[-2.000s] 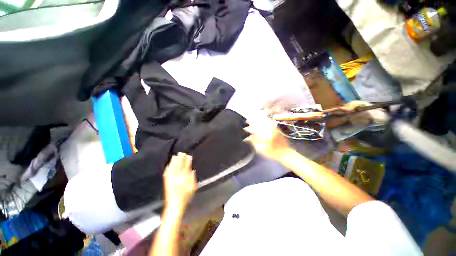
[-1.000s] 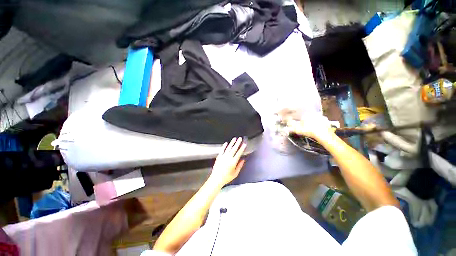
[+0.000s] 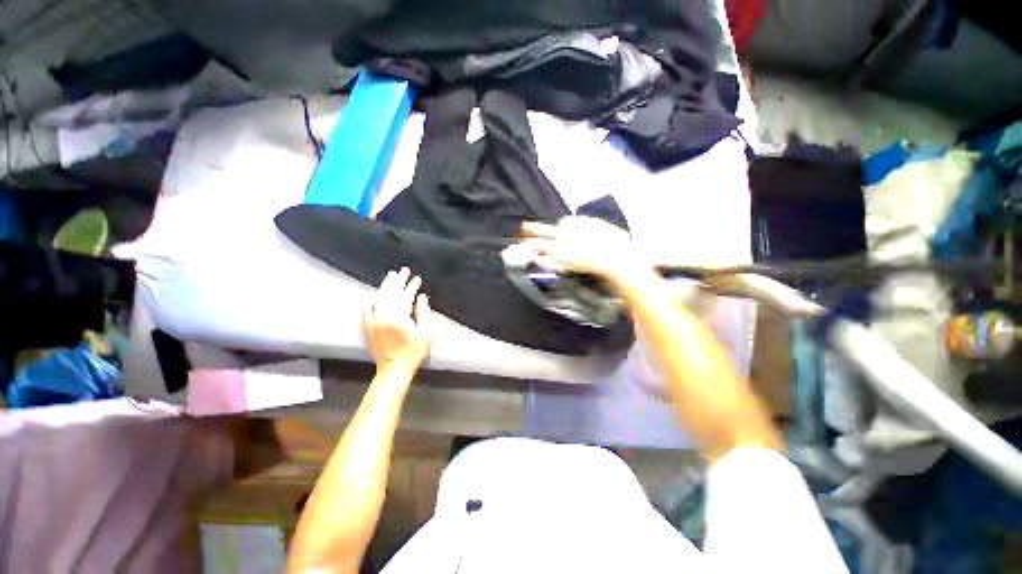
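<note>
The black jacket [image 3: 448, 275] lies on the white padded table [image 3: 213, 303], its front part spread flat along the front edge and narrower folds reaching back. My right hand [image 3: 577, 247] is closed on the handle of the silvery steam iron [image 3: 549, 289], which sits on the right part of the jacket. My left hand [image 3: 398, 320] rests palm down at the jacket's front edge, fingertips on or beside the cloth, fingers slightly apart, holding nothing that I can see.
A bright blue box [image 3: 361, 146] lies behind the jacket at left. Other dark garments [image 3: 672, 107] are heaped at the back. The pale iron hose [image 3: 897, 376] trails right. A pink and white card [image 3: 252, 387] is at the front left. A yellow-orange bottle [image 3: 981, 334] is at far right.
My right hand has brought the iron from the right end of the table onto the jacket. My left hand has moved left along the front edge. The jacket's front part was spread flat. The view has turned.
</note>
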